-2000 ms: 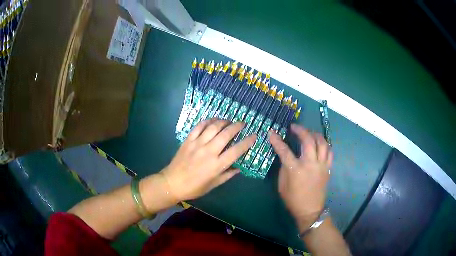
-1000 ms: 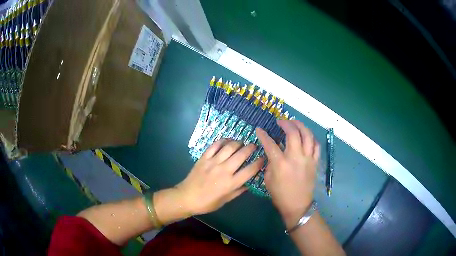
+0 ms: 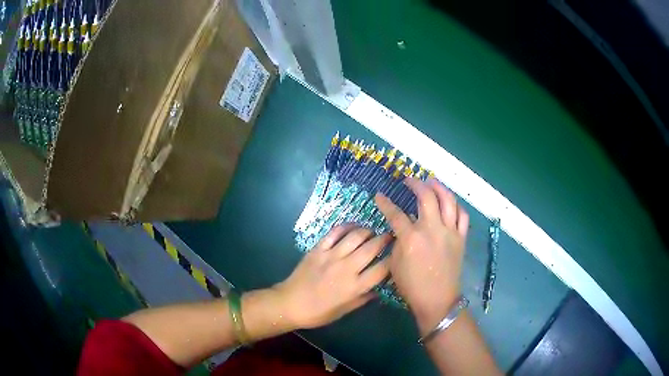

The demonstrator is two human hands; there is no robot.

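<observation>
A batch of narrow green circuit boards [image 3: 341, 207] lies side by side on the green bench top. Dark wire leads with yellow-orange bands and pale tips point away from me. My left hand [image 3: 341, 272] rests over the near ends of the boards, fingers bent on them. My right hand [image 3: 425, 246] lies over the right side of the batch, its fingers on the leads and boards. Both hands hold the batch between them; the fingertips partly hide the boards. A single board [image 3: 492, 264] lies apart to the right of my right hand.
A brown open carton [image 3: 165, 110] with a white label stands at the left, with upright boards [image 3: 40, 88] inside. A white bench edging [image 3: 469, 183] runs behind the batch, joined by a white metal post [image 3: 312, 44]. A dark mat [image 3: 579, 341] lies lower right.
My right hand has moved left onto the batch, covering its right side. The boards are pressed into a narrower group. The view has shifted, showing more of the carton's inside.
</observation>
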